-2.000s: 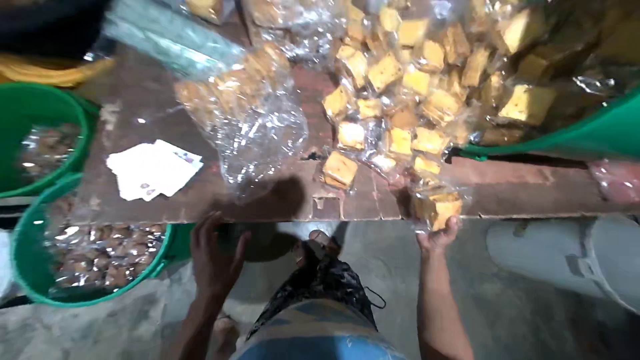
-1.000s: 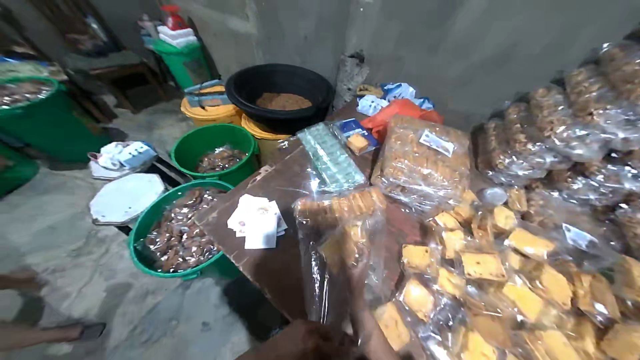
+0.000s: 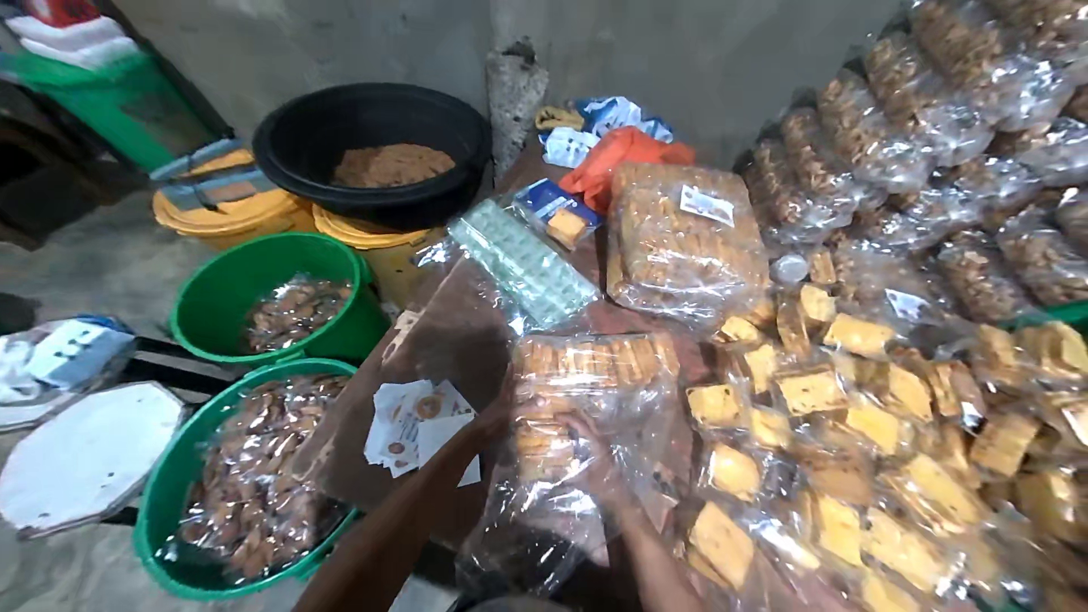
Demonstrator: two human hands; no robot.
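Observation:
A large clear plastic bag (image 3: 586, 374) lies on the dark wooden table, with rows of small golden baked pieces packed in its far part. My left hand (image 3: 501, 412) is at the bag's left side, its fingers partly hidden. Inside or against the bag, my right hand (image 3: 591, 446) touches the nearer packs; the film blurs where its fingertips end. Right of the bag spreads a heap of small wrapped yellow pieces (image 3: 812, 391). Printed paper labels (image 3: 416, 425) lie left of my left hand. A full sealed bag (image 3: 688, 234) of the baked pieces stands beyond.
A greenish plastic pack (image 3: 523, 263) and a blue packet (image 3: 552, 208) lie behind. Green tubs (image 3: 161, 510) of wrapped brown pieces stand left of the table, with a black basin (image 3: 370, 200) on yellow-lidded buckets behind. Bagged snacks (image 3: 884, 127) are stacked at right.
Two seconds ago my right hand held a wrapped yellow piece at the table edge and my left hand was off the table. Both hands are now at the large bag. The view has swung.

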